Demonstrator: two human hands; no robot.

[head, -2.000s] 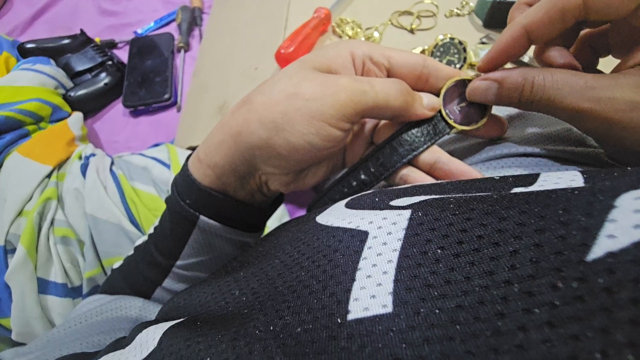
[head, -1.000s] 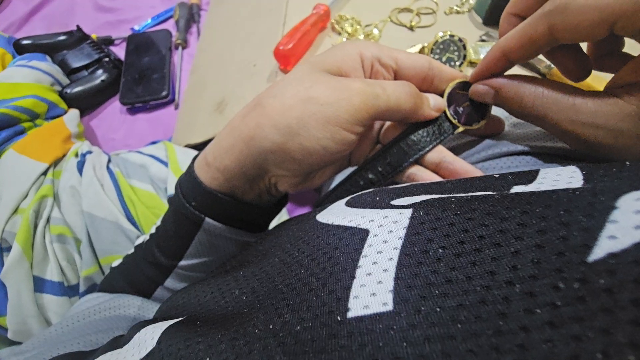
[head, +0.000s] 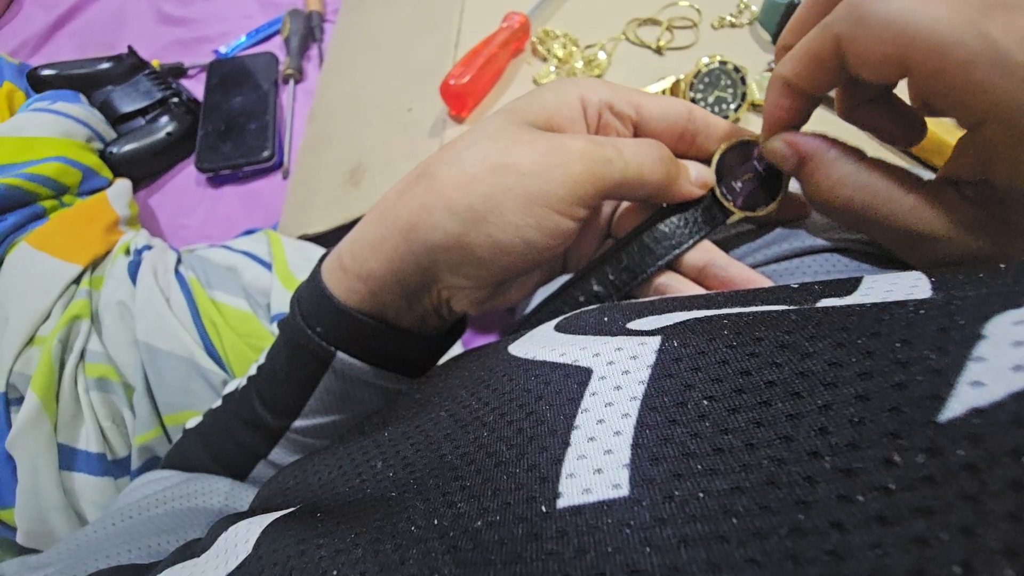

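A wristwatch (head: 750, 178) with a dark dial and a thin gold-coloured case is held up at the right of centre. My left hand (head: 528, 192) grips the case between thumb and index finger, and its black leather strap (head: 632, 260) runs down to the left across the fingers. At the right edge of the case, the thumb and index fingertip of my right hand (head: 896, 120) pinch the rim; what lies between these fingertips is hidden. Just behind the case lies a gold-coloured metal wristwatch (head: 718, 88) with a black dial.
A red-handled tool (head: 486, 66), gold-coloured chains (head: 570, 54) and bangles (head: 662, 30) lie on a beige board (head: 384, 104). Left of it, on purple cloth, are a black game controller (head: 124, 108), a smartphone (head: 238, 114) and a screwdriver (head: 295, 48). Patterned fabric (head: 120, 336) lies nearer.
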